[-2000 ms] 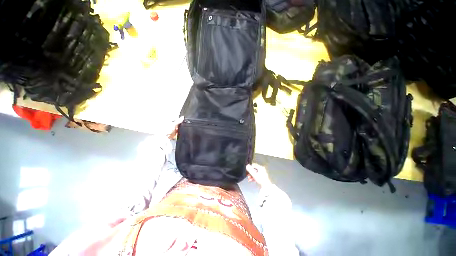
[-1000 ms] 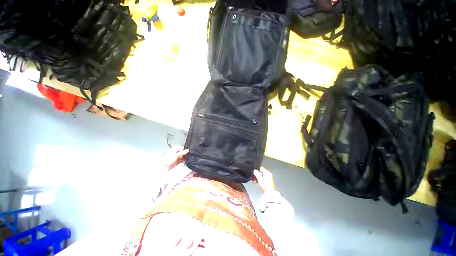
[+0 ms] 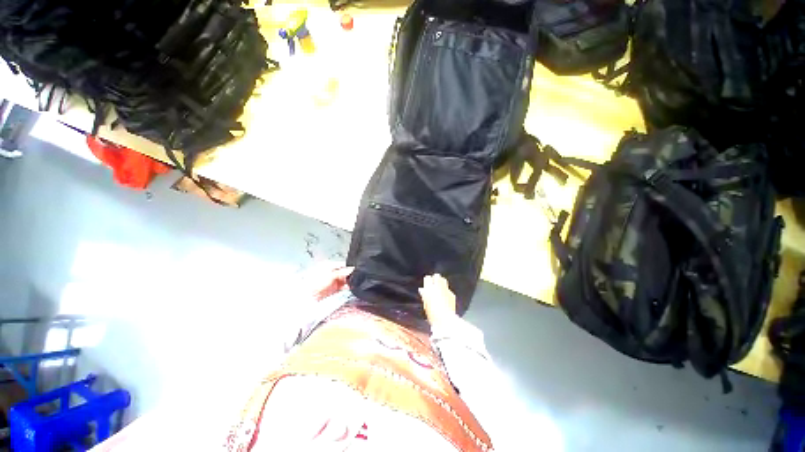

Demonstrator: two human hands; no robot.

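The tactical backpack (image 3: 459,97) lies opened on the table, its black inside up, its top end cut off by the upper edge. Its front flap (image 3: 419,212) hangs over the table's near edge against the orange apron, with a straight zip line across it. My left hand (image 3: 334,284) is at the flap's lower left edge, blurred by glare; its fingers are partly hidden, so its grip cannot be told. My right hand (image 3: 437,298) lies on the lower right part of the flap's black lining, fingers loosely together; whether it pinches the lining cannot be told.
Stacked backpacks (image 3: 150,71) stand at the left. Another camouflage backpack (image 3: 675,256) lies at the right on the yellow table (image 3: 362,132), with more bags behind it. A small yellow and blue item (image 3: 296,32) lies at the back left. A blue stool-like frame (image 3: 71,415) stands on the floor.
My right hand has moved from the flap's lower right edge inward onto its lining. My left hand has moved down the left edge. The view has shifted, so the table things sit further right.
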